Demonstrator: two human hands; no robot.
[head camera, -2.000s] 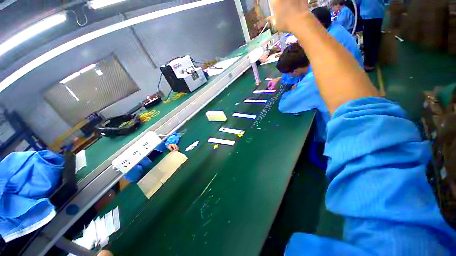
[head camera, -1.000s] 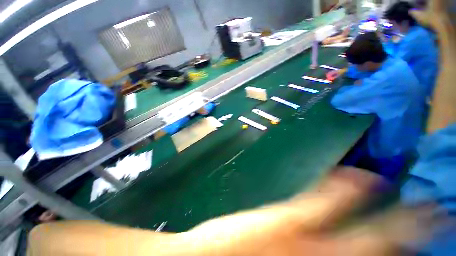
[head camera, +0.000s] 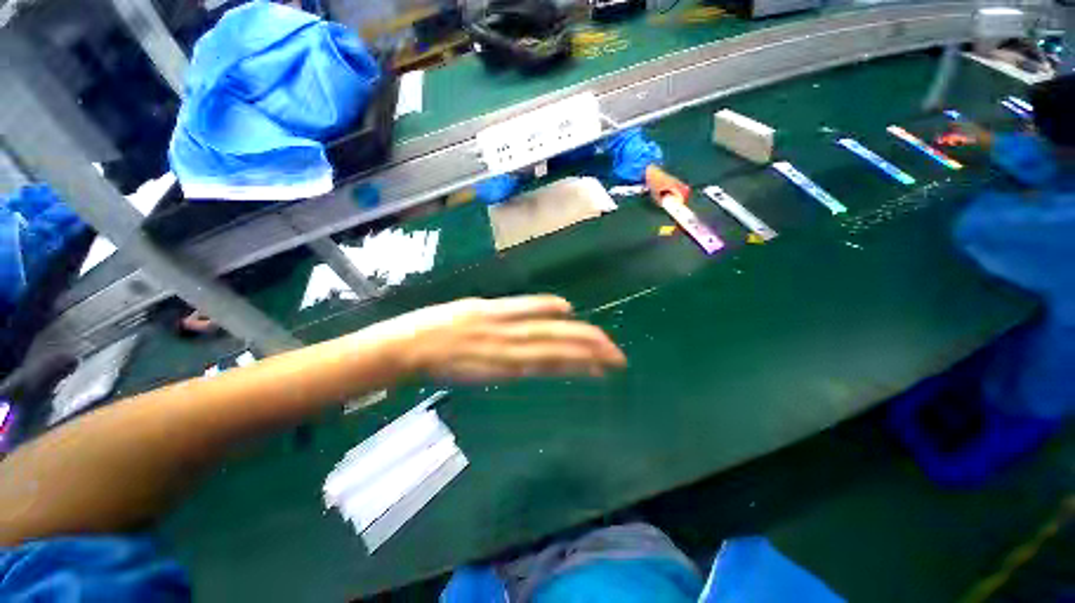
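My left hand is stretched out over the dark-green bench, palm down, fingers extended, holding nothing. My right hand is out of the picture. A fanned pile of white strips lies on the near bench, below my left forearm. Several light bars lie in a spaced row on the green surface beyond my hand. The nearest light bar glows pink, and a hand from the far side touches its upper end. Beside it lies a whitish bar, then a blue-lit bar and a reddish one.
A second pile of white strips lies beyond my forearm. A tan sheet and a pale block are on the far side. A metal post stands at left. A person sits at right by a blue stool.
The view has swung down and left, bringing the near pile into sight. The blurred near arm and the raised arm at right are gone. The opposite person's hand now reaches a bar, glowing pink.
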